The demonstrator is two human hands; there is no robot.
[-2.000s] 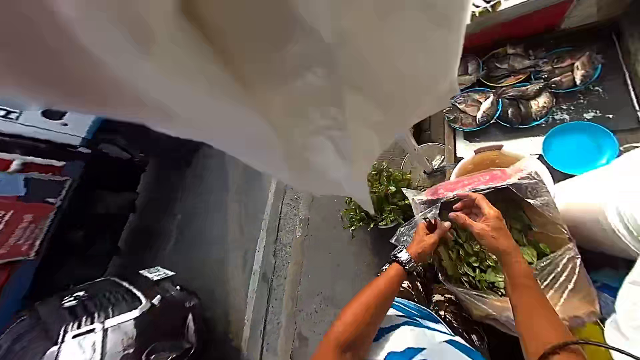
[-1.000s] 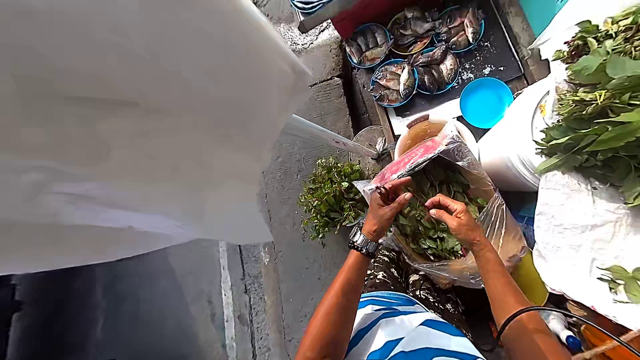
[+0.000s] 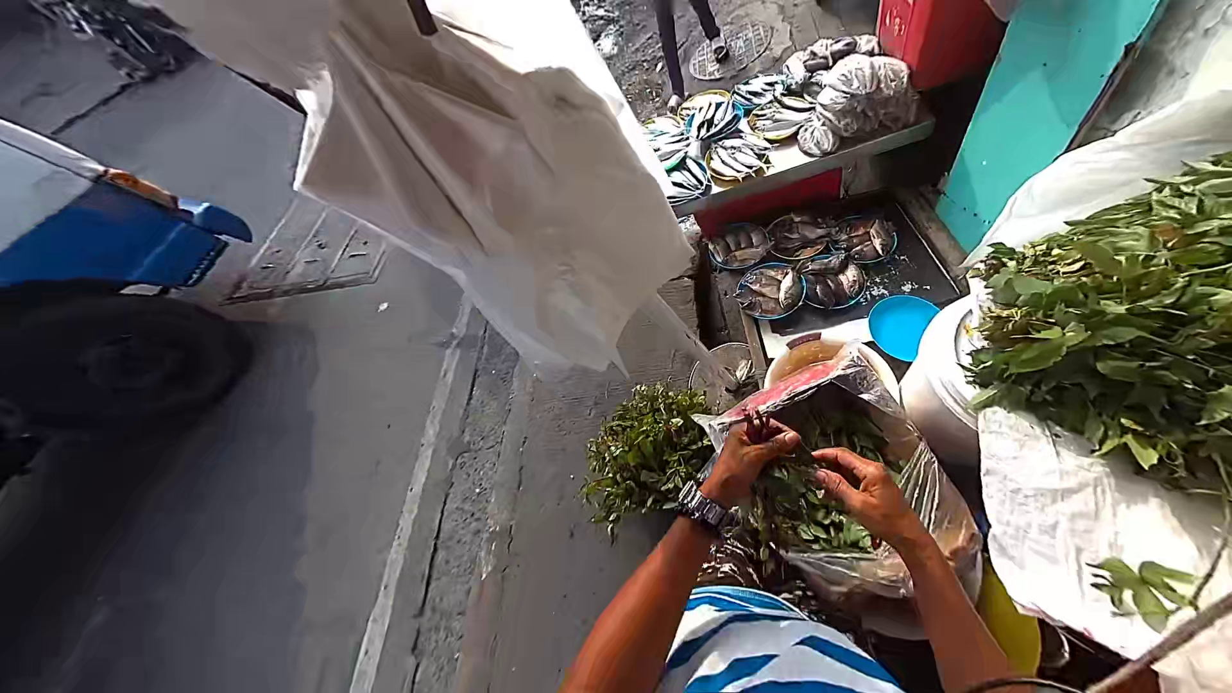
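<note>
My left hand (image 3: 746, 460), with a metal watch at its wrist, is closed on thin dark reddish stems that stick up past its fingers. Close to its right, my right hand (image 3: 866, 491) has thumb and fingers pinched near a small stem; the exact hold is too small to tell. Both are above an open clear plastic bag (image 3: 938, 510) of leafy greens (image 3: 818, 520), which has a pink part at its upper edge. A leafy bunch (image 3: 645, 452) lies left of the bag, beside my left wrist.
Plates of fish (image 3: 770, 289) sit on a dark tray, with a blue plate (image 3: 902, 327) nearby. More greens (image 3: 1107, 337) lie on white sacking (image 3: 1088, 520) at right. A white sheet (image 3: 510, 183) hangs at upper left. A vehicle (image 3: 106, 212) is on the road; a person's legs (image 3: 669, 48) show at top.
The view has swung, and the hanging white sheet covers less of it. A blue vehicle now shows at left. Both hands stay above the bag, close together.
</note>
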